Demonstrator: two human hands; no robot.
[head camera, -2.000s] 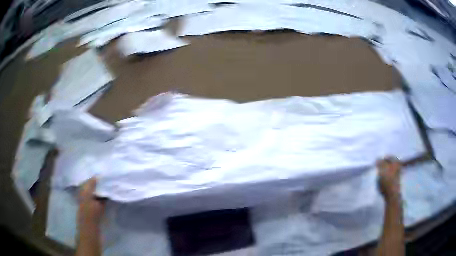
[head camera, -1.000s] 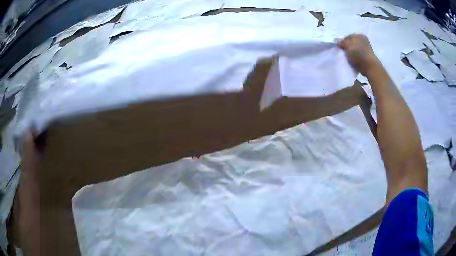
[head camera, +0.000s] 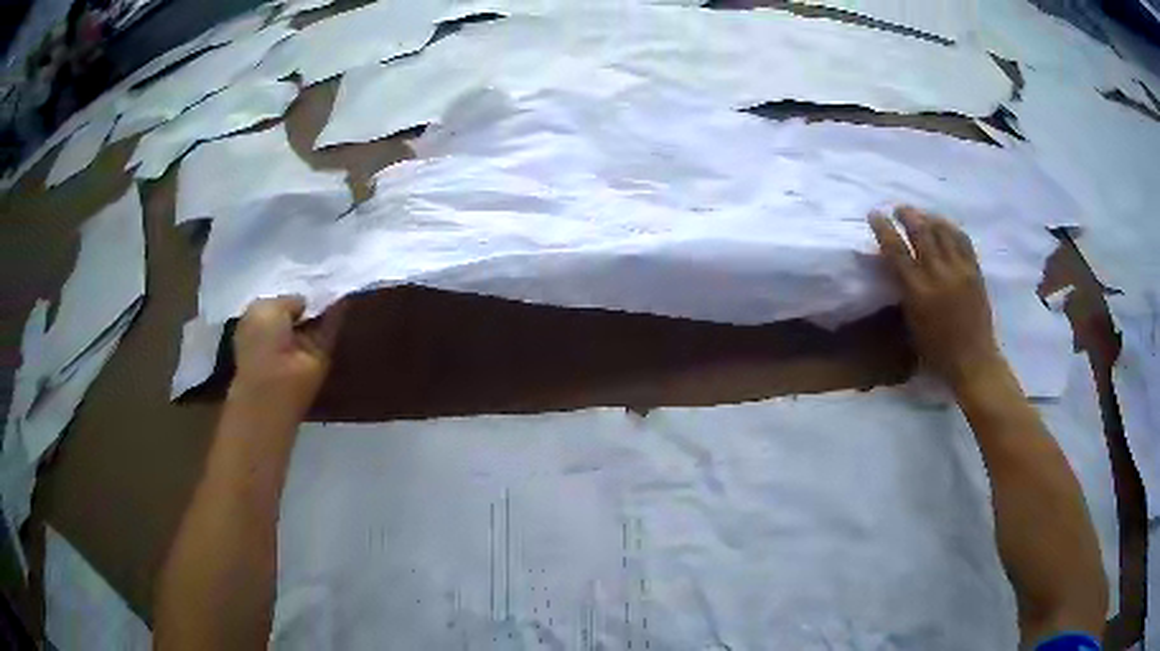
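Observation:
A large white crumpled pattern piece (head camera: 598, 191) spans the middle of the view, its near edge lifted a little above the brown surface (head camera: 509, 363). My left hand (head camera: 283, 350) pinches its near left corner between thumb and fingers. My right hand (head camera: 935, 274) is at its near right part, fingers spread over the top; whether the thumb grips the edge underneath is hidden. Another large white pattern piece (head camera: 636, 521) lies flat nearest me, between my forearms, with faint dark lines on it. A brown gap shows between the two pieces.
Several white pattern pieces lie at the far left (head camera: 229, 121) and along the left side (head camera: 96, 305). More white sheets cover the far side and the right, with narrow brown gaps between them. A small white piece (head camera: 89, 604) lies at the lower left.
The large piece has come down from its raised, stretched position and now lies mostly on the table. Both hands have moved inward, the right one also lower in view. The view has shifted.

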